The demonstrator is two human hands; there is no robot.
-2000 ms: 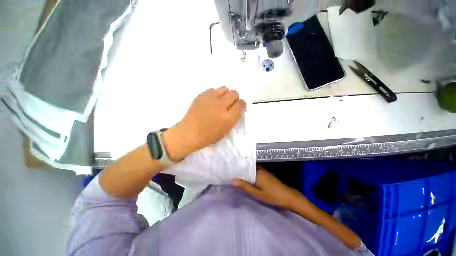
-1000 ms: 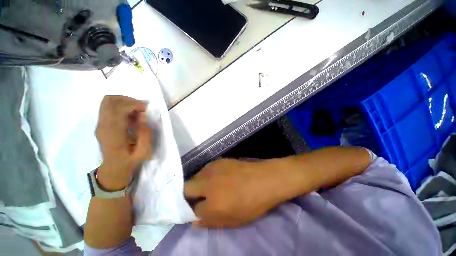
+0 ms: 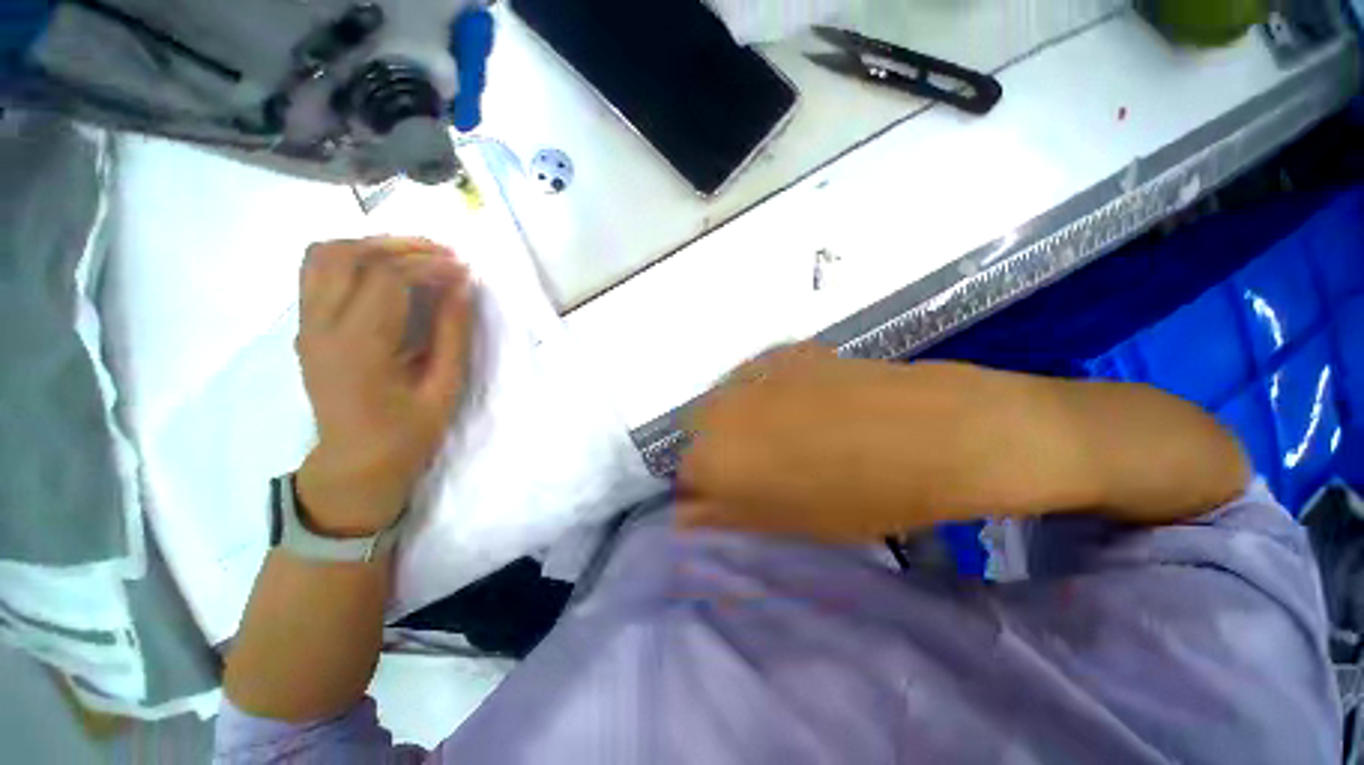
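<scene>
A large white fabric panel (image 3: 225,359) lies on the machine table and runs down over its front edge to my lap. My left hand (image 3: 382,351), with a watch on the wrist, rests on the fabric in front of the needle, fingers curled; a small dark-grey piece (image 3: 424,317) shows between thumb and fingers. My right hand (image 3: 756,441) is blurred at the table's front edge, beside the fabric; its fingers are hidden. The sewing machine head (image 3: 299,90) stands at the upper left, its needle area above my left hand.
Grey fabric pieces with white edges (image 3: 53,344) lie at left. A smartphone (image 3: 673,90), black thread snips (image 3: 913,72) and a pale-blue disc (image 3: 552,169) lie right of the needle. A green round thing (image 3: 1204,18) is at the top right. A blue crate (image 3: 1286,359) stands below the table.
The view has turned since the oldest frame. My right hand has moved from the fabric's lower edge up toward the table's front edge. The dark-grey piece now shows in my left hand.
</scene>
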